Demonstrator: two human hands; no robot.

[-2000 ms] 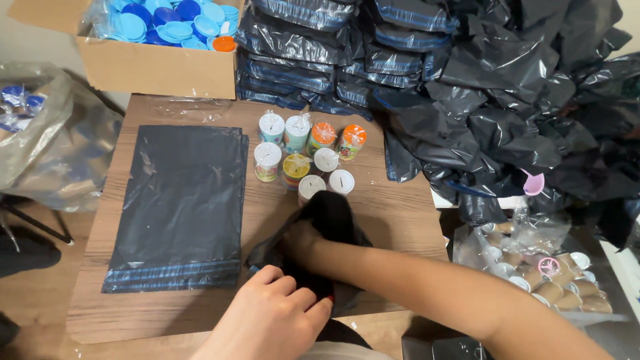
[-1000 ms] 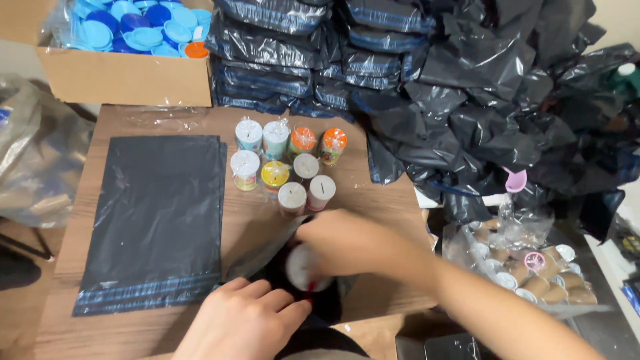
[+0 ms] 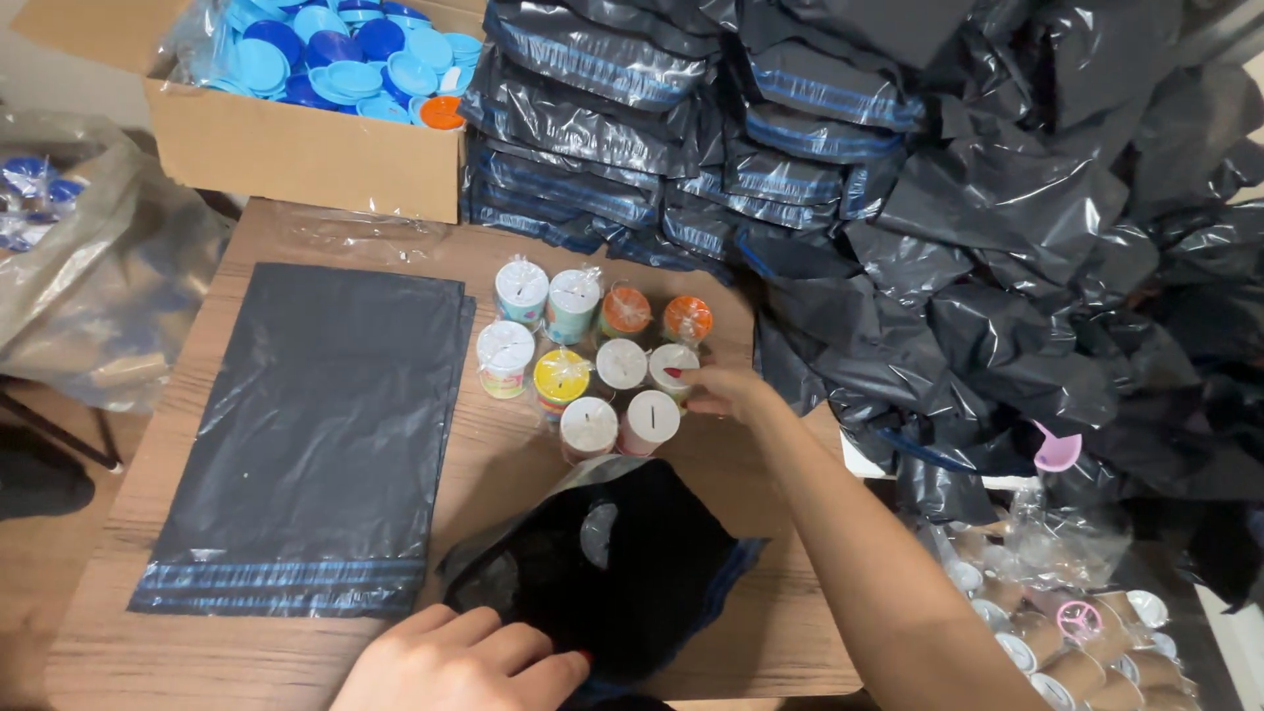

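My left hand (image 3: 474, 657) grips the near edge of an open black plastic mailer bag (image 3: 681, 592); a pale round lid shows dimly inside it. At the right end of the group of cans, my right hand (image 3: 726, 393) has its fingers on a white-lidded can (image 3: 674, 369). Several small cylindrical cans with slotted lids stand beside it, among them an orange-lidded can (image 3: 688, 319), a yellow-lidded can (image 3: 562, 377) and a white-lidded can (image 3: 651, 422). Some are wrapped in clear film. Flat black mailer bags (image 3: 326, 425) lie at the left of the table.
A cardboard box (image 3: 306, 158) of blue lids stands at the back left. Filled black bags (image 3: 592, 128) are stacked behind the cans, with a heap of black bags (image 3: 987, 286) at right. Below it are cardboard tubes (image 3: 1076, 671) and a pink scoop (image 3: 1059, 449). A clear sack (image 3: 109, 276) stands at left.
My right hand has moved from the bag's mouth out to the cans. A white-lidded can now stands at the group's right end, under that hand. My left hand has stayed on the bag.
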